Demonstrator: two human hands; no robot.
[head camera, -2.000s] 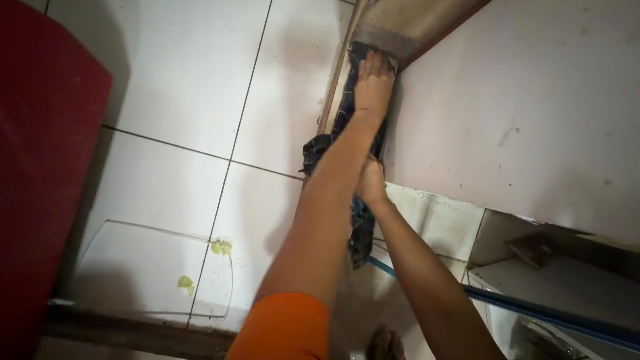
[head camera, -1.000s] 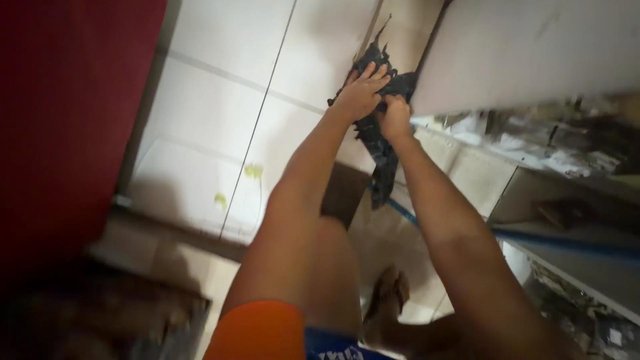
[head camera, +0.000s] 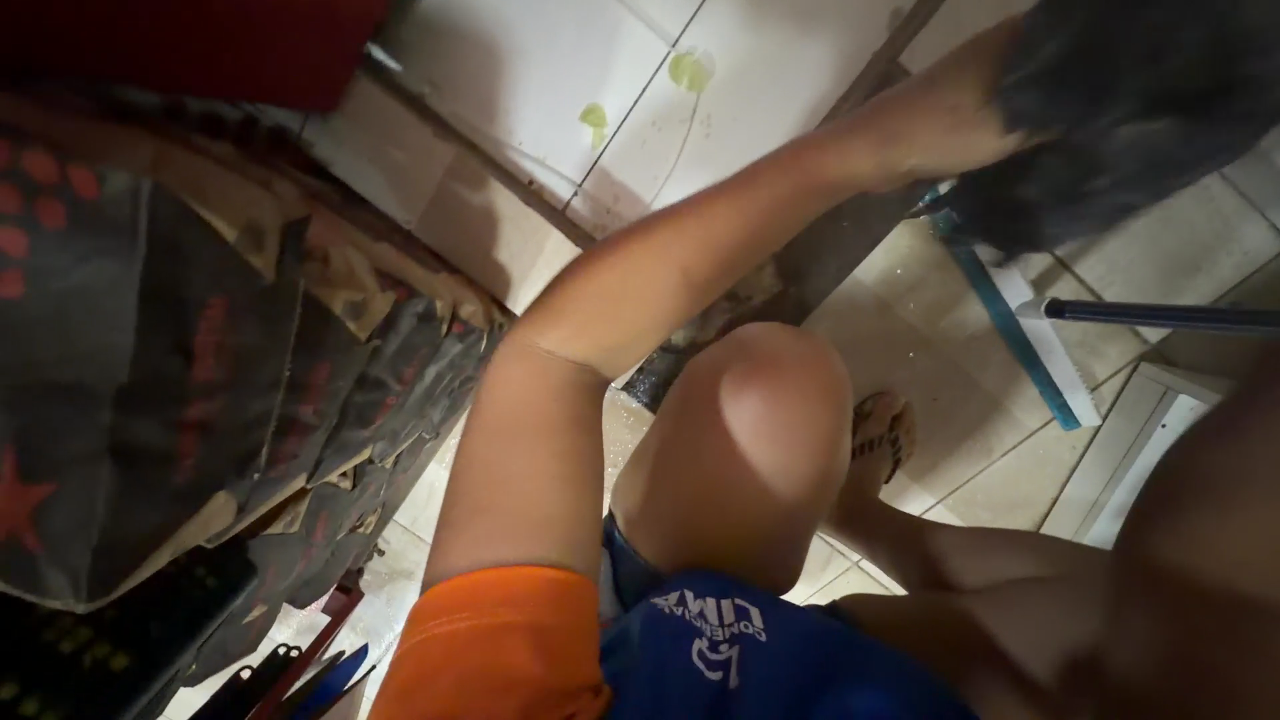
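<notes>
My left hand (head camera: 965, 125) is at the upper right, its wrist against a crumpled black cloth or plastic piece (head camera: 1130, 120). That piece is blurred, hangs over the tiles and hides my fingers, which seem closed on it. My right hand is not visible; only a blurred part of my right arm shows at the right edge. Just below the black piece lies a squeegee with a teal and white head (head camera: 1010, 330) and a dark handle (head camera: 1170, 315).
Stacked dark paper sacks with red print (head camera: 210, 350) fill the left side. A red panel (head camera: 200, 45) is at the upper left. Yellow-green spots (head camera: 690, 70) mark the white tiles. A white frame-like object (head camera: 1130, 450) lies on the right, near my sandaled foot (head camera: 880, 435).
The black piece, earlier under both hands by the pale panel, is now off to the right with my left hand. My right hand has left the view. The view has swung toward my legs and the sacks.
</notes>
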